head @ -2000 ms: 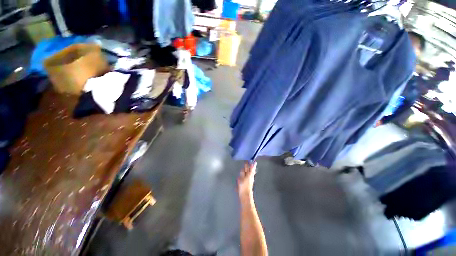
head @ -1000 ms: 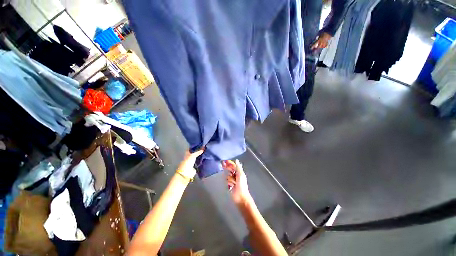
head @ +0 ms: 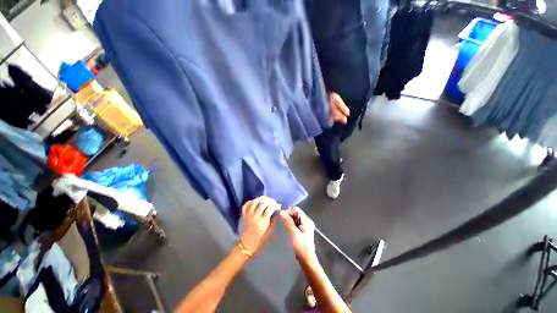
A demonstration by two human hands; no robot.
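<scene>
A blue suit jacket (head: 201,92) hangs in front of me, with more blue jackets close behind it. Its front shows a small dark button. My left hand (head: 258,223) is closed on the jacket's lower hem, with a thin band at the wrist. My right hand (head: 297,229) is beside it at the same hem edge, its thumb and fingers bent together. The fingertips of both hands nearly meet. Whether the right hand holds a small tool is too small to tell.
A person (head: 342,67) in dark clothes stands behind the jackets. A rack foot (head: 374,257) stands on the grey floor at right. Pale and blue clothes (head: 519,85) hang at far right. A table edge with cloth pieces (head: 52,275), blue plastic (head: 122,183) and a red bag (head: 66,159) are at left.
The view has turned right. Both hands have come together at the hem; my right hand was apart from my left a second ago. The other person shows nearer behind the jackets.
</scene>
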